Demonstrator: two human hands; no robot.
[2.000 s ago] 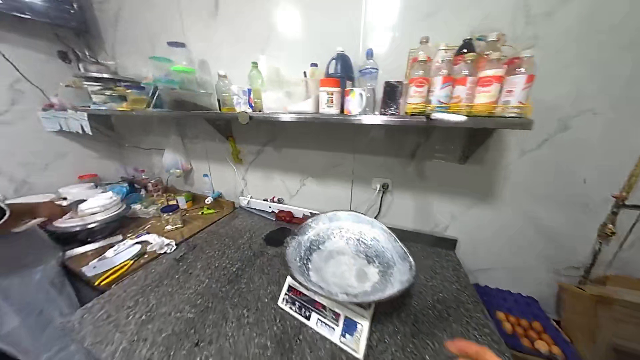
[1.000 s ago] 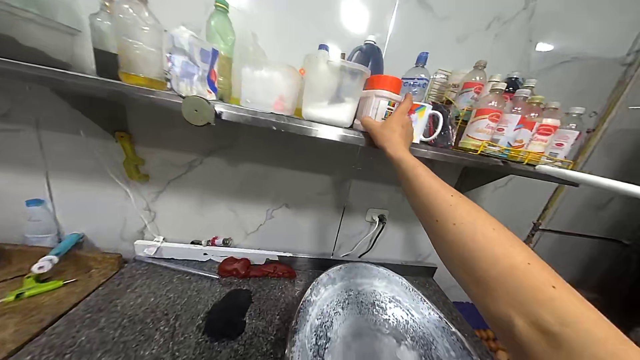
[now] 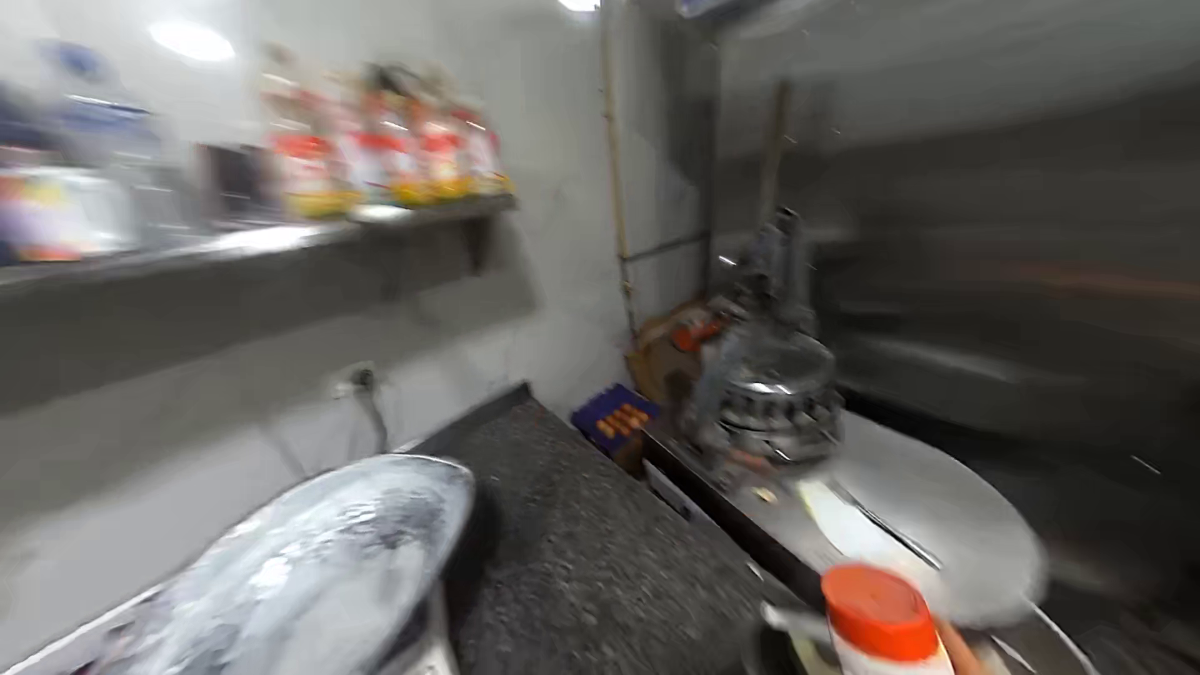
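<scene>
At the bottom right of the head view, my right hand [image 3: 960,651] holds a white plastic jar with an orange-red lid [image 3: 879,614]; only a bit of a finger shows beside the lid. To the left, a metal bowl [image 3: 441,487] with white powder in it rests on a white scale [image 3: 433,647], whose edge peeks out beneath. My left hand is out of view. The picture is blurred by motion.
A dark speckled countertop [image 3: 581,544] runs between the bowl and a large round metal tray [image 3: 975,497] on the right. Behind stand a glass-and-metal vessel [image 3: 778,394] and a blue tray of eggs [image 3: 600,412]. A shelf [image 3: 253,239] with bottles [image 3: 305,159] juts out at upper left.
The red-lidded jar, touched by my right hand on the shelf a second ago, is now off the shelf and low at the right in my hand. The view has swung right.
</scene>
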